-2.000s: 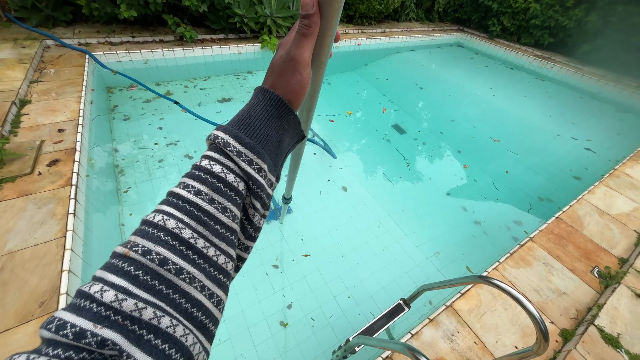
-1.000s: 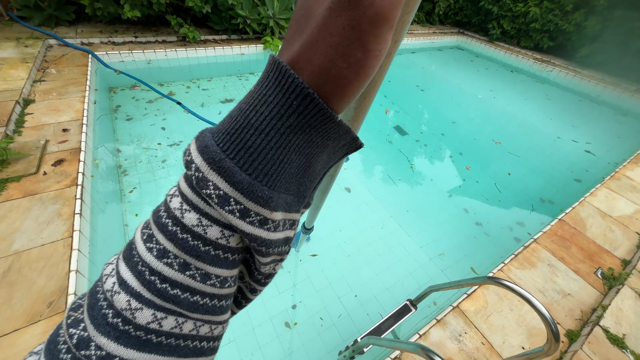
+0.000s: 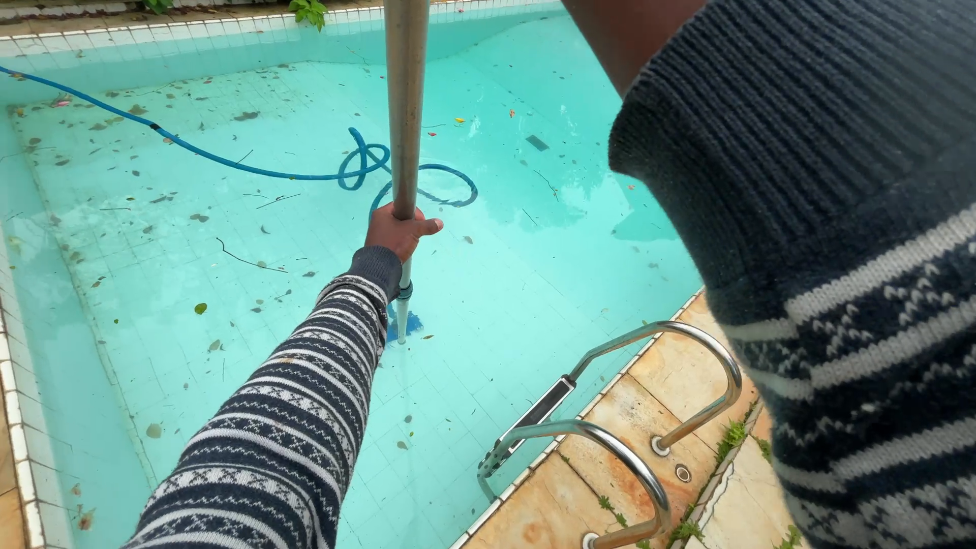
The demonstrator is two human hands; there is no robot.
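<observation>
My left hand (image 3: 398,232) is closed around a long metal pole (image 3: 406,91), thumb pointing right. The pole stands nearly upright and its lower end goes into the pool water, over a blue pool vacuum head (image 3: 404,325) seen through the water. My right forearm (image 3: 637,30) and striped sleeve cross the upper right; the right hand itself is beyond the top edge. A blue hose (image 3: 252,169) runs in from the left and loops behind the pole. Leaves and twigs lie scattered in the pool.
A steel pool ladder (image 3: 610,435) with curved rails stands at the lower right, on stone paving (image 3: 549,499) with weeds in the joints. White tiles (image 3: 23,473) edge the pool at left and along the far side.
The view has shifted down and left. My left hand now shows low on the pole, with the right sleeve at the right; earlier only one arm was in view, its hand high on the pole.
</observation>
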